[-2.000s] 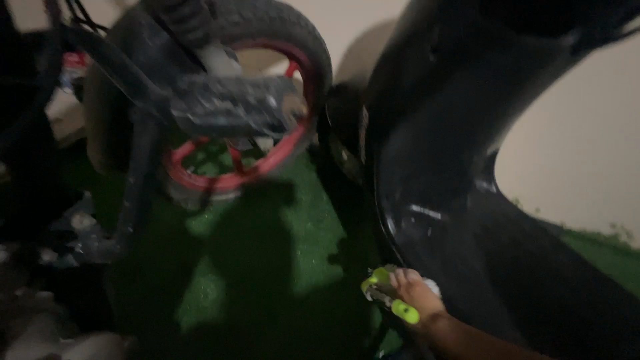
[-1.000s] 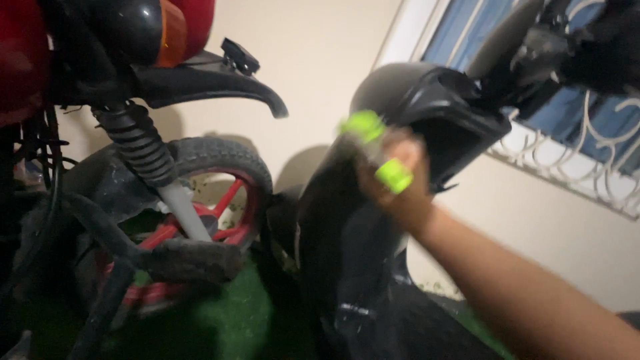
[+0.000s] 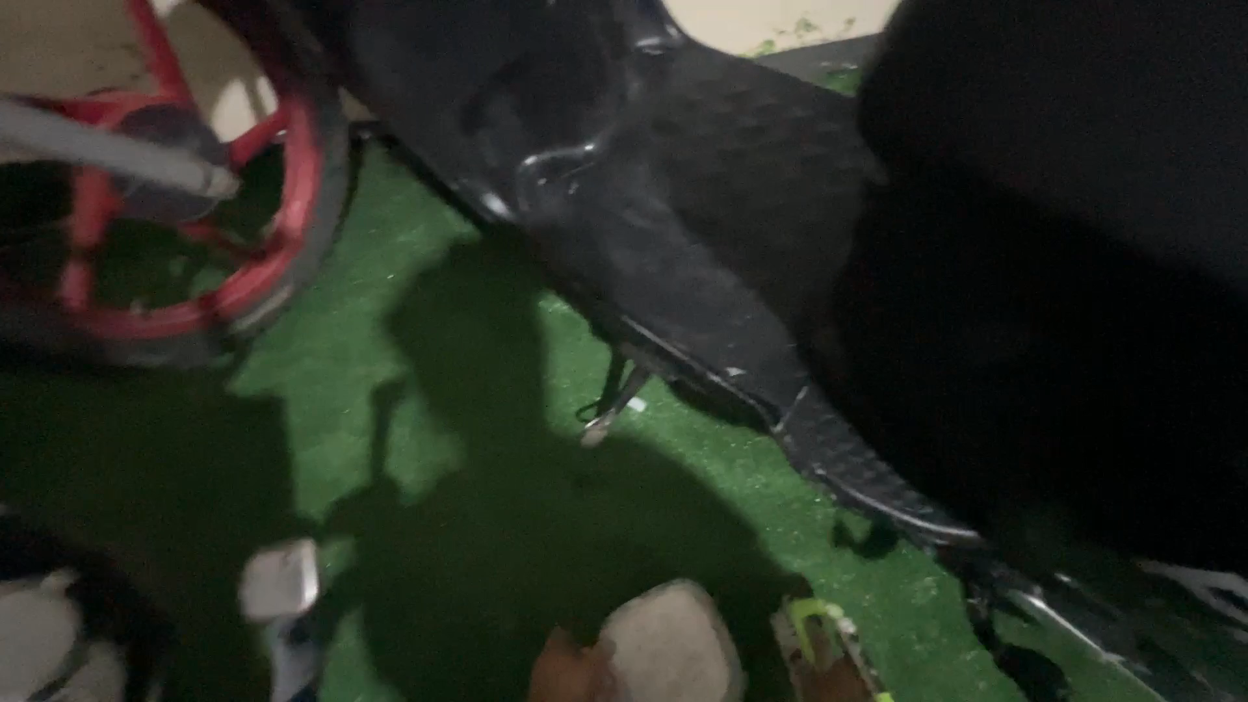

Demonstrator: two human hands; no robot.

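Observation:
At the bottom edge, my left hand [image 3: 570, 671] shows only in part, against the left side of a pale rounded thing [image 3: 675, 642]; whether it grips this is unclear. To the right, my right hand [image 3: 837, 680] holds a small tool with lime-green parts [image 3: 811, 620], blurred and cut off by the frame. Both hands are low over green artificial turf [image 3: 721, 507]. Above them stands a black scooter, its footboard [image 3: 751, 185] and dark side edge [image 3: 702, 366] crossing the view diagonally. A metal stand [image 3: 612, 411] juts out beneath it.
A motorcycle wheel with a red rim [image 3: 297, 205] stands at upper left, close to the scooter's front. A grey pedal-like part [image 3: 280, 582] and a pale rounded engine part [image 3: 37, 629] are at lower left. Shadows cover much of the turf. A light wall [image 3: 770, 21] is behind.
The view has swung down from the scooter's front to its footboard. My right hand, raised by the front panel a second ago, is low at the bottom edge. My left hand has come into view.

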